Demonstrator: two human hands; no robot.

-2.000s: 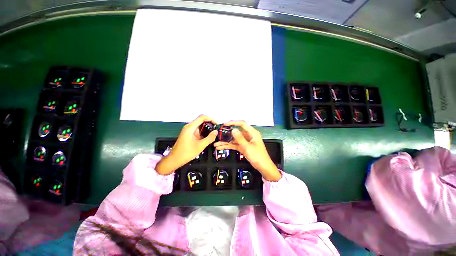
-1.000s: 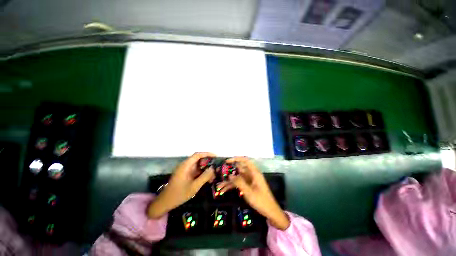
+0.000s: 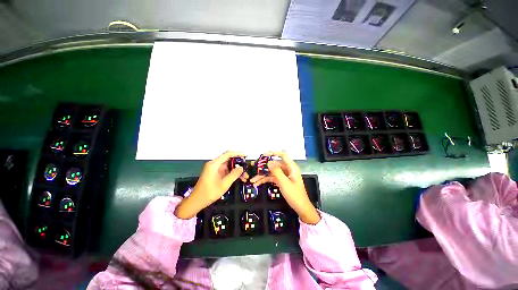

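My left hand (image 3: 213, 180) holds a black round smartwatch unit (image 3: 238, 165) between thumb and fingers, its screen lit with red. My right hand (image 3: 284, 175) holds another lit smartwatch unit (image 3: 264, 165) close beside it, with reddish and white lines. Both units are above the far edge of the black compartment tray (image 3: 238, 231), just short of the white sheet (image 3: 221, 102). Lit units sit in the tray's near row and partly in its far row. The far right pocket looks empty. My hands and forearms hide part of the tray.
A black tray of lit units (image 3: 74, 158) lies at left, another (image 3: 372, 156) at right. Thin looped pieces (image 3: 456, 146) and a vented grey-white box (image 3: 495, 105) are at far right. Pink sleeves of a person (image 3: 471, 215) rest at right; another person's pink sleeve shows at the left edge.
The camera view has shifted. The two units, held close together before, are now slightly apart and tilted differently, with more of the right one's lit screen showing.
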